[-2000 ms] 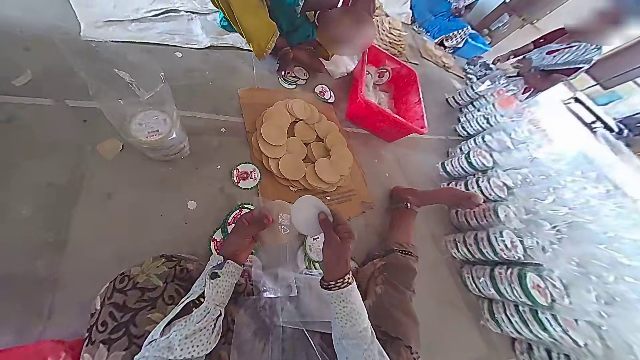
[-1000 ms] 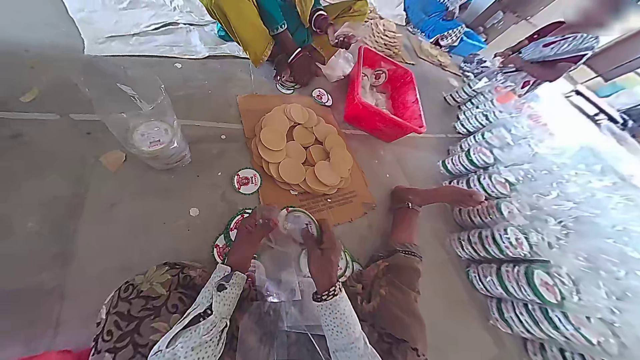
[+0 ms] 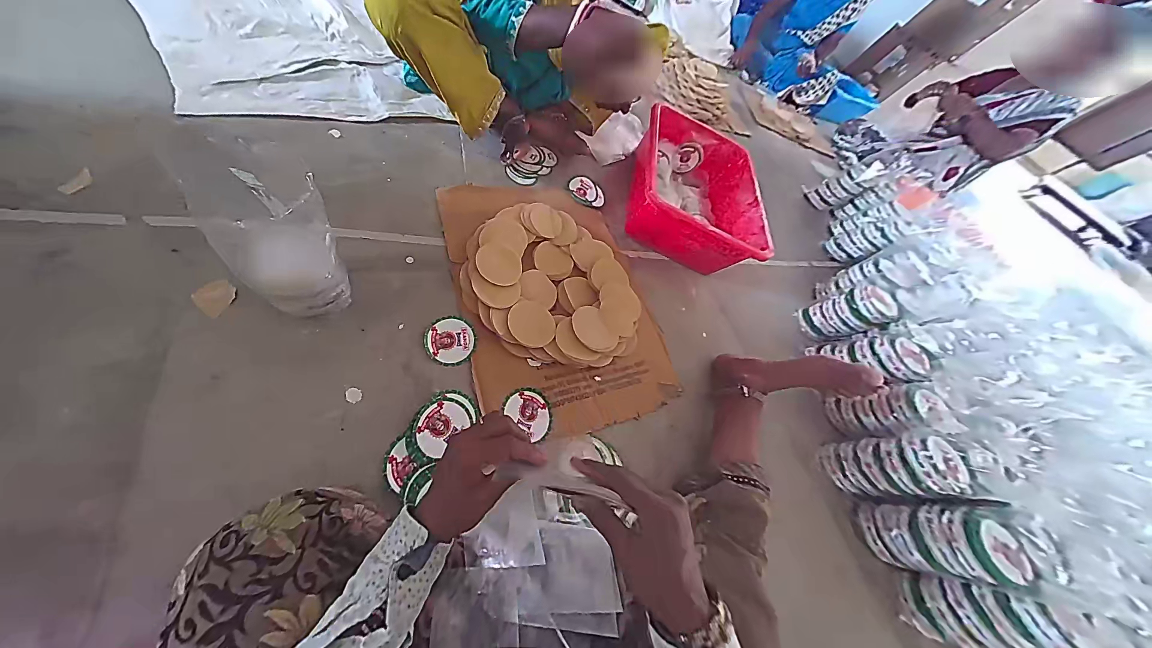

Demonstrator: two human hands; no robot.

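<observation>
Between my two hands is a small clear plastic bag (image 3: 562, 459), blurred, with something pale and round in it. My left hand (image 3: 477, 468) pinches its left side; my right hand (image 3: 639, 531) grips the right side from below. Flat clear plastic bags (image 3: 567, 576) lie over my lap under the hands. Round printed labels with green rims (image 3: 441, 427) are piled beside my left hand, and a single round label (image 3: 527, 414) lies just above the fingers. Past them, thin tan discs (image 3: 531, 322) are heaped in a ring on a brown cardboard sheet (image 3: 585, 405).
A red plastic basket (image 3: 702, 256) stands beyond the cardboard, near a co-worker's hands (image 3: 549, 130). A clear bag with round contents (image 3: 292, 270) stands at left. Rows of packed, labelled bags (image 3: 900, 463) line the right, close to a bare foot (image 3: 810, 373). Other people sit further back.
Two seconds ago my hands held a tan disc and a whitish round piece apart; now they are together on a small bag. The co-worker opposite has leaned forward since the last frame.
</observation>
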